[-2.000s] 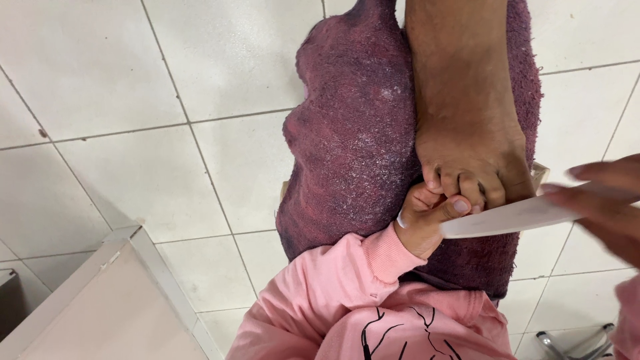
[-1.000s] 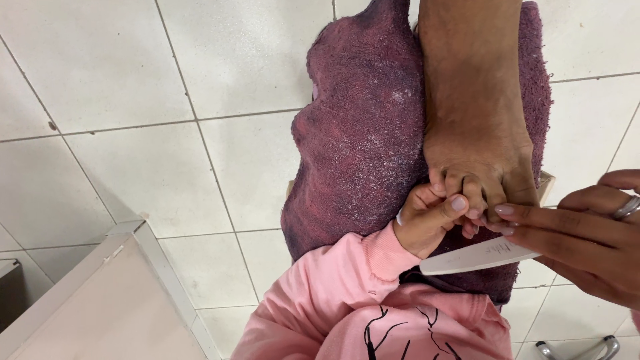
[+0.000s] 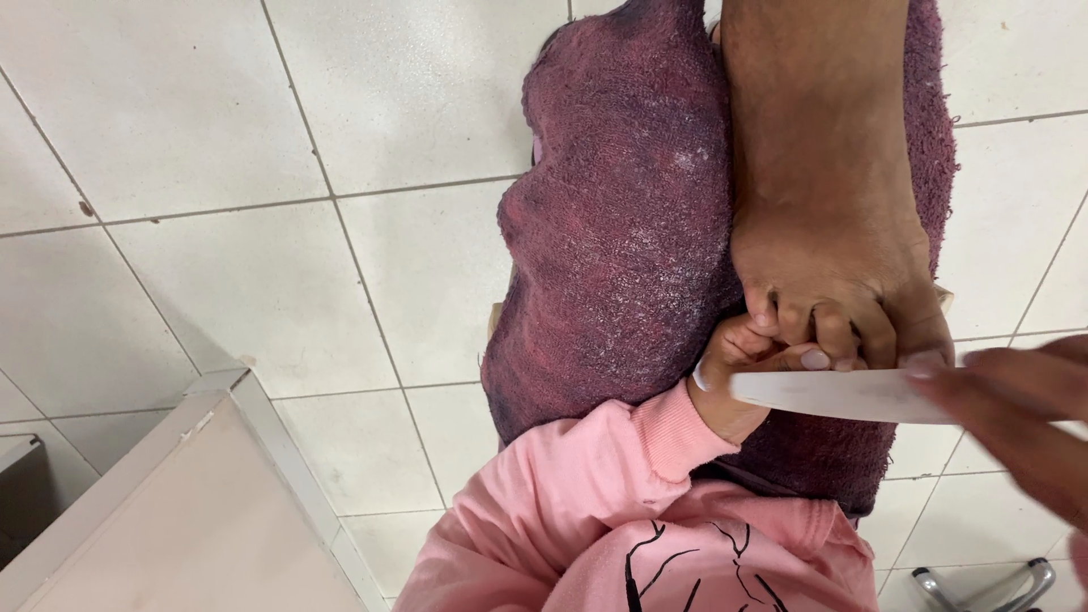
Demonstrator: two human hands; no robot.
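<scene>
Another person's bare foot (image 3: 833, 229) rests on a purple terry towel (image 3: 629, 229), its toes pointing toward me. My left hand (image 3: 748, 361), in a pink sleeve, grips the toes from below, with the thumb along them. At the right edge my right hand (image 3: 1020, 408), blurred, holds a long white nail file (image 3: 833, 398). The file lies across the toe tips, close to the big toe, and its rounded end reaches over my left wrist area. Whether it touches a nail cannot be made out.
A pale cabinet or panel corner (image 3: 229, 476) stands at the lower left. White floor tiles (image 3: 221, 289) surround the towel. Part of a chrome metal frame (image 3: 986, 586) shows at the lower right. The towel covers a support, largely hidden.
The file in my right hand was lower and angled a second ago, and lies nearly level across the toe tips now. My left hand keeps its hold on the toes.
</scene>
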